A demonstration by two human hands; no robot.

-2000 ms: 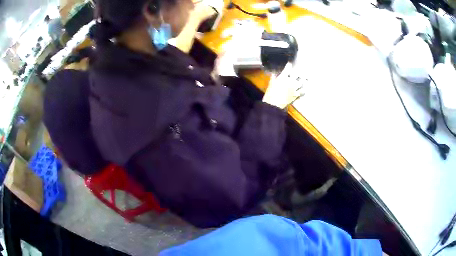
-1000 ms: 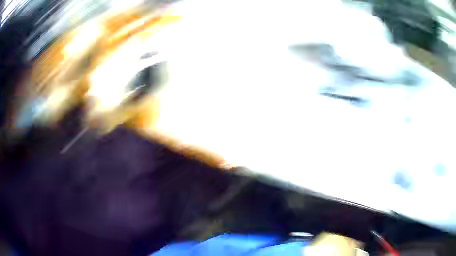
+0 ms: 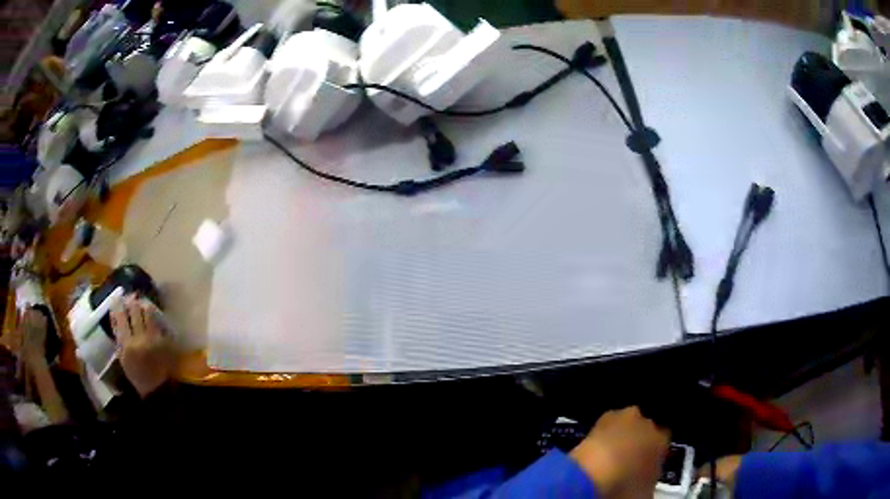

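Note:
A white security camera part with a dark patch [image 3: 674, 466] is low at the picture's bottom edge, below the bench edge and mostly cut off. My left hand [image 3: 625, 450], in a blue sleeve, has its fingers curled against its left side. My right hand [image 3: 724, 470] shows only as a small strip of skin at its right side; its fingers are hidden. A black pigtail cable [image 3: 723, 292] runs from plugs on the bench over the front edge down between my hands. A red slim handle [image 3: 756, 407] is below the bench edge beside the cable.
The bench has pale ribbed sheets [image 3: 439, 283]. White cameras [image 3: 312, 83] with black cables stand along the back left, and another camera [image 3: 849, 127] lies at the right. At the left, another person's hand [image 3: 143, 341] holds a camera. A small white piece [image 3: 210, 240] lies near them.
The view has swung right, away from the seated person and onto the bench. Both my hands and the white camera part are now partly in view.

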